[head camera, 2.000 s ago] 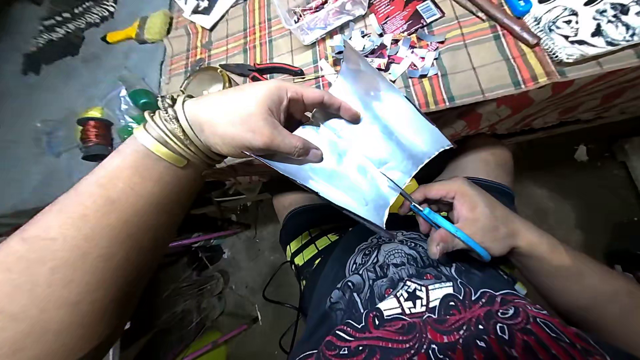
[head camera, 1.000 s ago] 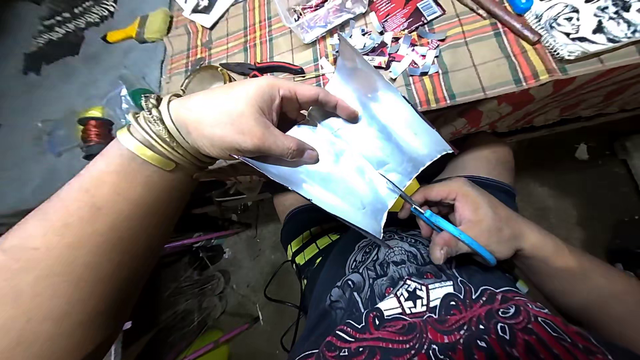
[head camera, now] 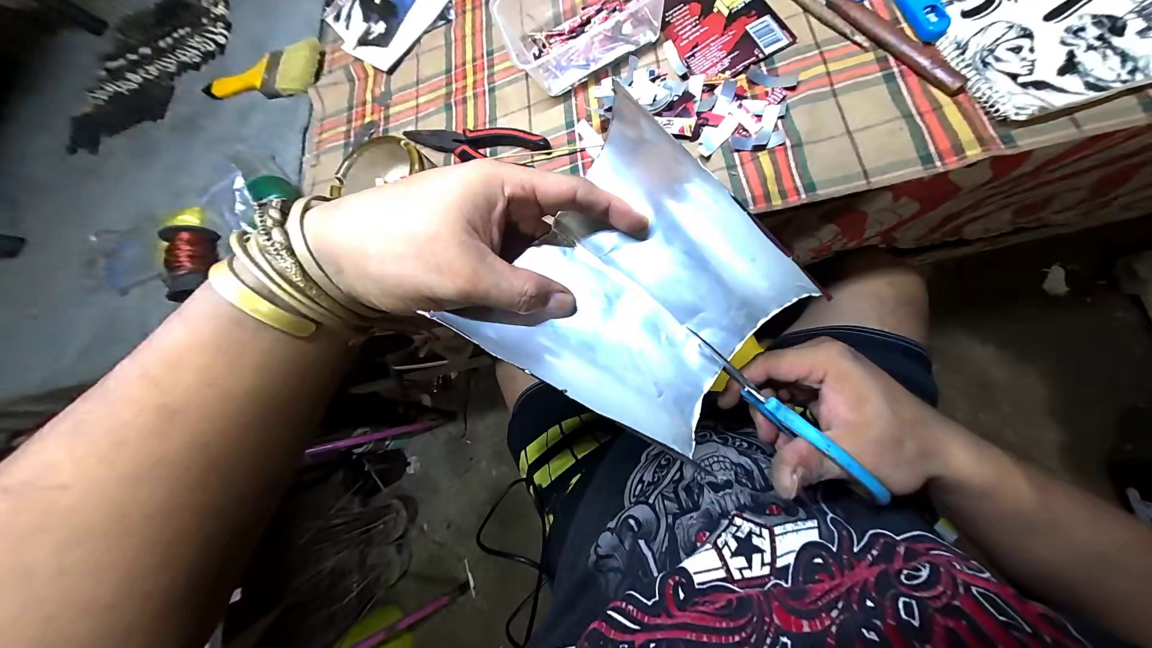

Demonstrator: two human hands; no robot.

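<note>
A shiny silver sheet of thin metal (head camera: 666,288) with uneven edges is tilted above my lap. My left hand (head camera: 468,238), with several bangles at the wrist, grips its left part between thumb and fingers. My right hand (head camera: 837,418) holds blue-handled scissors (head camera: 810,441) at the sheet's lower right edge. One dark blade lies over the sheet's face; the other blade is hidden. Something yellow (head camera: 740,363) shows behind the sheet beside my right fingers.
A checked cloth (head camera: 855,117) covers the table ahead, bearing cut strips (head camera: 720,112), a clear plastic box (head camera: 585,40), black-and-red pliers (head camera: 477,142) and a wooden-handled tool (head camera: 900,49). Left are a paintbrush (head camera: 270,74) and a spool of copper-red wire (head camera: 189,256).
</note>
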